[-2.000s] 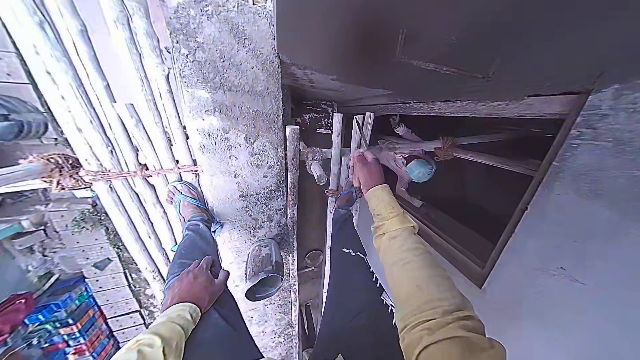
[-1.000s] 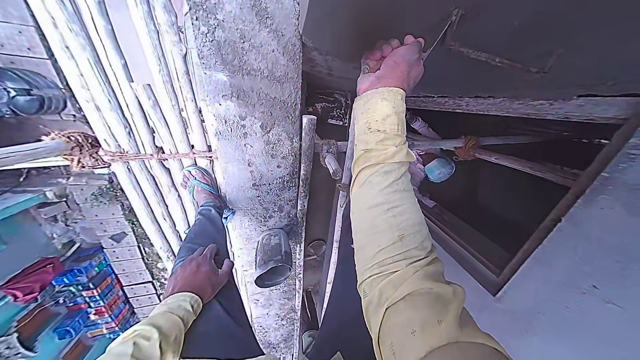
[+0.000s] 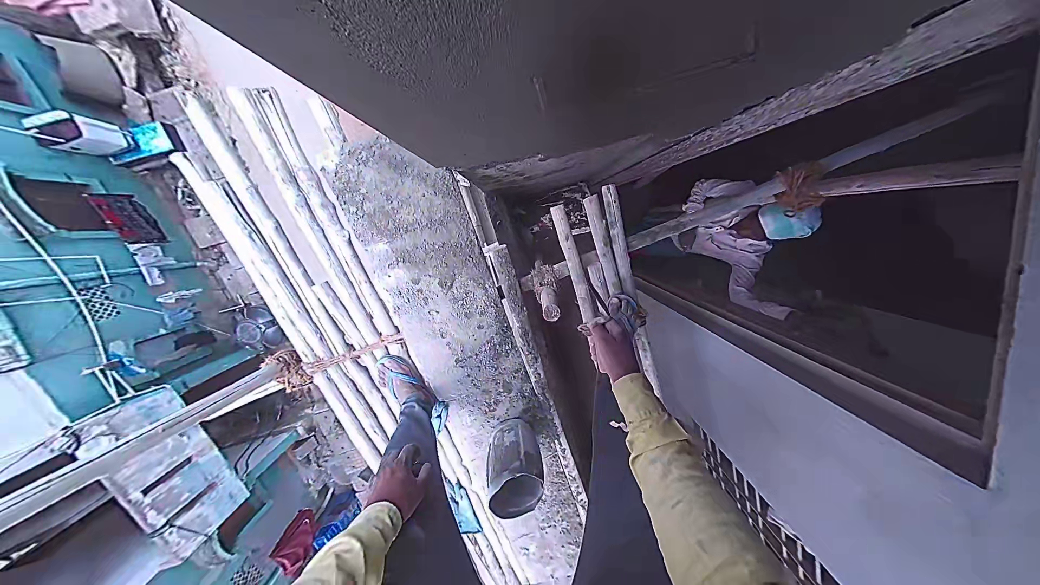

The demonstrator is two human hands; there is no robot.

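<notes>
My left hand [image 3: 400, 481] rests on my left leg, its fingers loosely spread and holding nothing. My right hand [image 3: 611, 348] is low beside my sandalled right foot [image 3: 624, 312], at a cluster of upright wooden poles [image 3: 574, 252]. Its fingers are curled; a thin dark thing shows just above them, but whether they hold it cannot be told. Between my legs, a dark open container [image 3: 515, 469] lies tilted on the rough concrete ledge [image 3: 439, 268]. Overhead is a grey plastered surface [image 3: 520, 89] with faint line marks.
Wooden poles [image 3: 268, 236] bound with rope [image 3: 292, 370] lie under my left foot [image 3: 398, 377], high above buildings. At right, crossed poles tied with rope [image 3: 800, 185] span a framed opening [image 3: 987, 455]. Below them is a person in a light cap [image 3: 790, 221].
My right hand has come down from the marked grey surface to the poles by my right foot. My left hand has stayed on my leg. The view has swung noticeably.
</notes>
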